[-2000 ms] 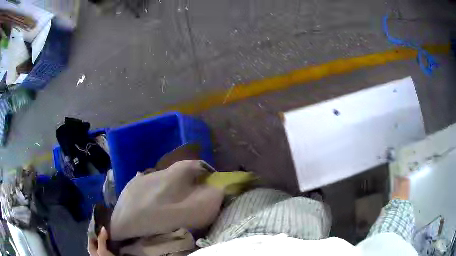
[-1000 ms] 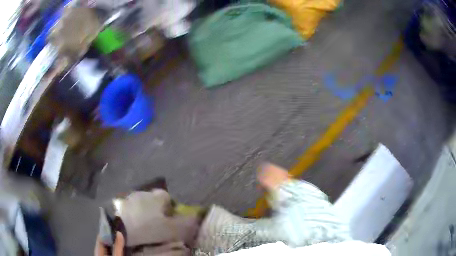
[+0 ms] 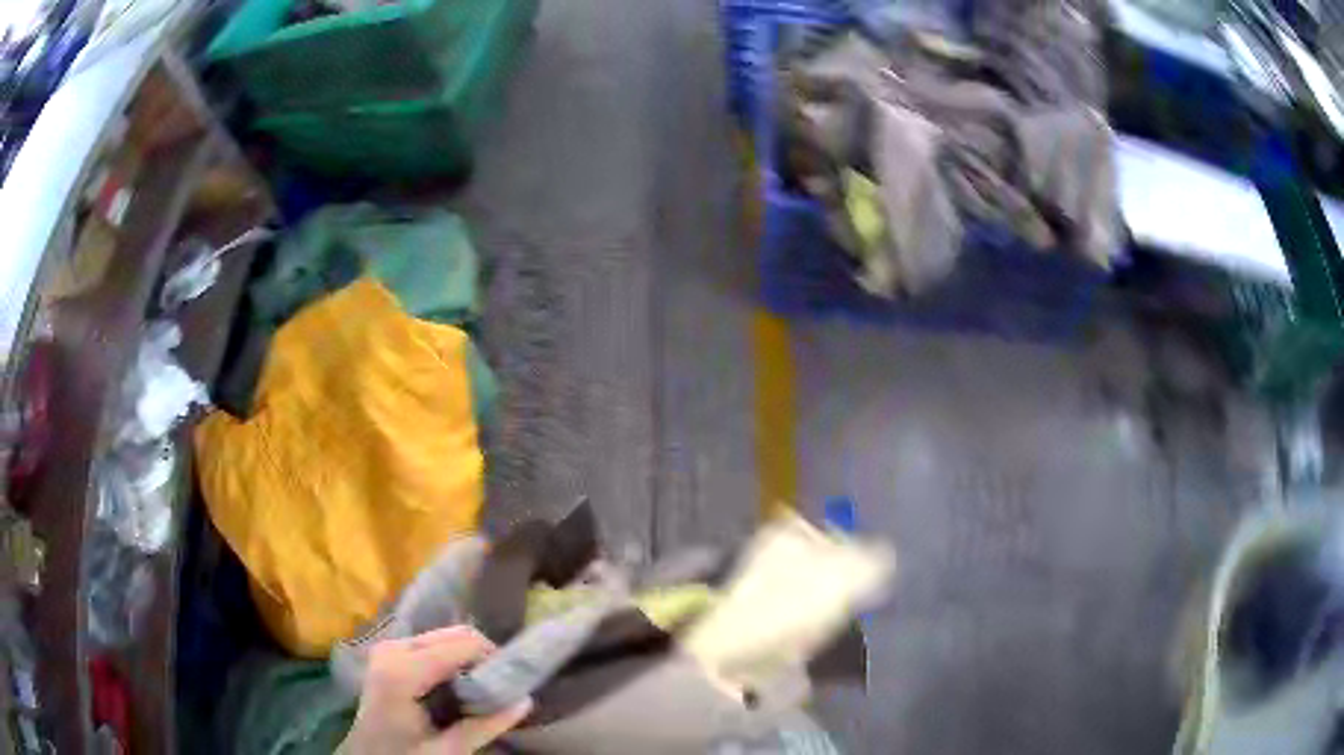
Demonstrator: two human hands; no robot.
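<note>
My left hand (image 3: 420,686) is at the bottom, left of centre, with thumb and fingers closed on a bundle of garment pieces (image 3: 634,693). The bundle is taupe cloth with dark brown parts, olive-green bits and a pale beige panel (image 3: 781,602) that sticks out at its right and is blurred. The bundle is off the floor at the bottom edge. My right hand is not in view; the cloth or the picture's edge may hide it.
A blue crate (image 3: 943,300) holding taupe cloth pieces stands ahead, right of centre. A green bin (image 3: 354,133) is at the upper left. An orange-yellow cloth or bag (image 3: 354,457) lies over green cloth beside a brown shelf at left. A yellow line (image 3: 774,413) crosses the grey floor.
The view has swung from the blue bins and white board to a floor aisle with a blue crate. My left hand still holds the cloth. My right hand has gone out of view.
</note>
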